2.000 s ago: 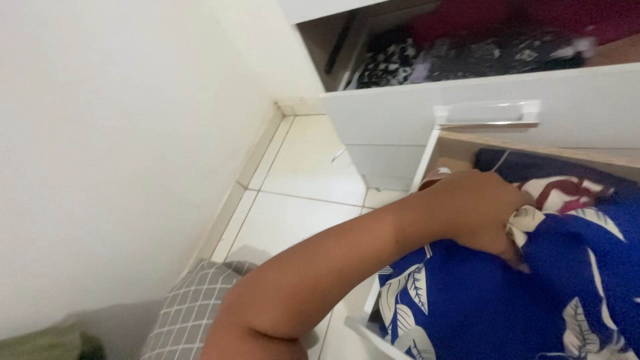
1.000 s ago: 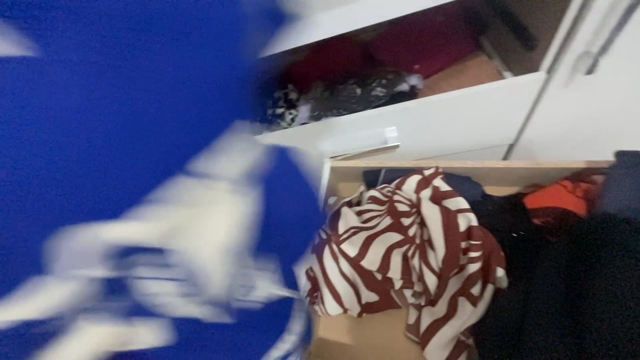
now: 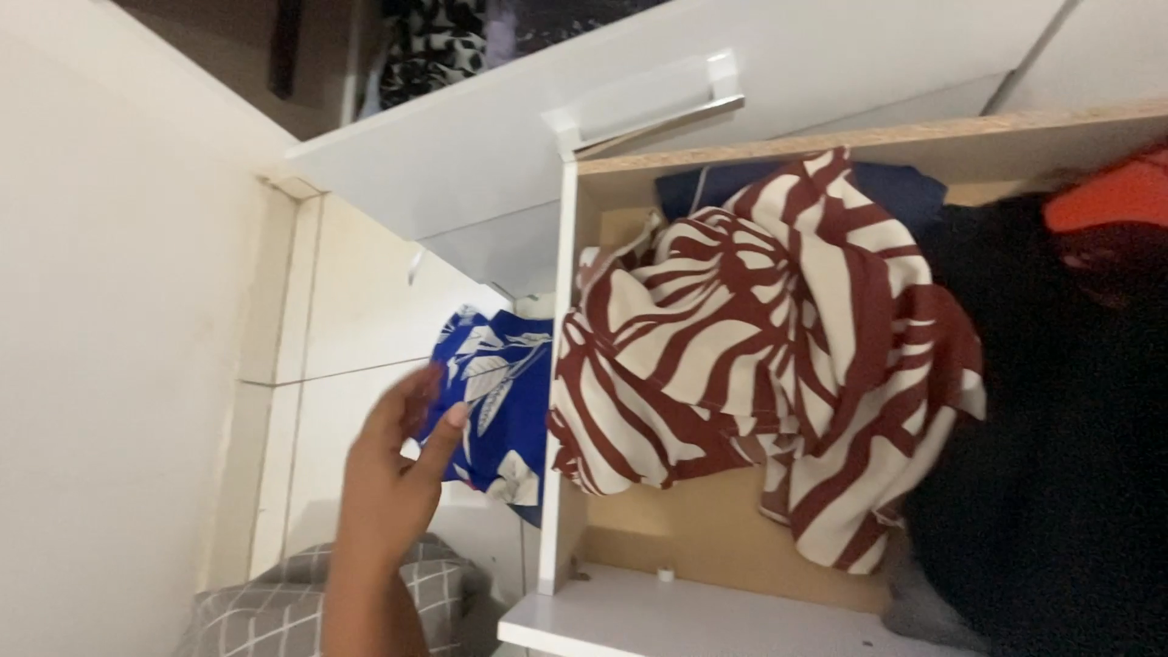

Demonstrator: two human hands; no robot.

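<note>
My left hand (image 3: 397, 465) is at the left of the drawer, thumb and fingers apart and holding nothing. Just past its fingertips a blue cloth garment with white leaf print (image 3: 497, 411) lies low on the floor side, partly hidden behind the drawer's side panel. Inside the open white drawer (image 3: 557, 456) is a crumpled garment in cream and dark red stripes (image 3: 739, 338). Navy fabric (image 3: 899, 192) shows behind it, and black fabric (image 3: 1049, 411) fills the right part. My right hand is out of view.
Above, another drawer front with a handle (image 3: 652, 109) overhangs; black-and-white patterned cloth (image 3: 433, 55) is inside. Orange-red fabric (image 3: 1109, 196) lies at the far right. A grey checked cushion or cloth (image 3: 274, 611) is at lower left, beside the wall (image 3: 109, 319) and tiled floor (image 3: 338, 338).
The blue leaf-print garment, gripped in the drawer two seconds ago, is now outside it, and my left hand has let go. The striped garment is uncovered.
</note>
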